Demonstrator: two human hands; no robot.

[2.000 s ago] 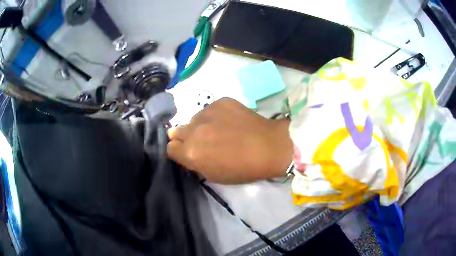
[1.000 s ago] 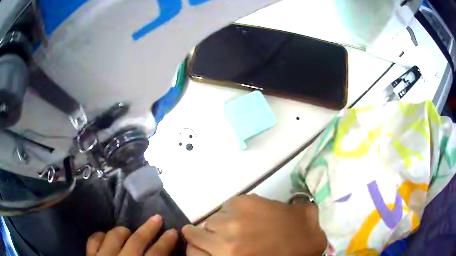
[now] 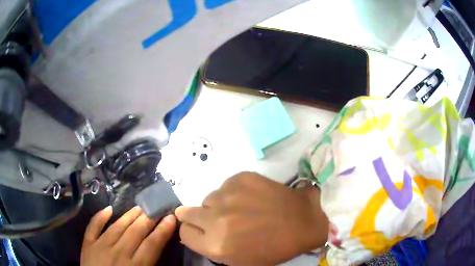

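The dark garment [image 3: 57, 223] lies at the lower left under the machine head, largely covered by my hands. My left hand [image 3: 127, 239] holds it down, fingers side by side and fingertips just below the grey block [image 3: 157, 199]. My right hand [image 3: 252, 218] is right of the block, with thumb and index fingertips pinched at the fabric edge, close to my left fingertips. The needle and presser foot are hidden. The round tension discs [image 3: 136, 161] sit above the block.
The white machine head [image 3: 120, 78] fills the upper left. A smartphone [image 3: 291, 65] lies behind a mint-green piece [image 3: 268, 125] on the bed. Snips [image 3: 429, 85] lie at the upper right. A blue and green handle [image 3: 182, 106] shows partly behind the head.
Two seconds ago only my right hand showed; my left hand then came in on the fabric. Since one second ago, both hands have moved up closer around the grey block.
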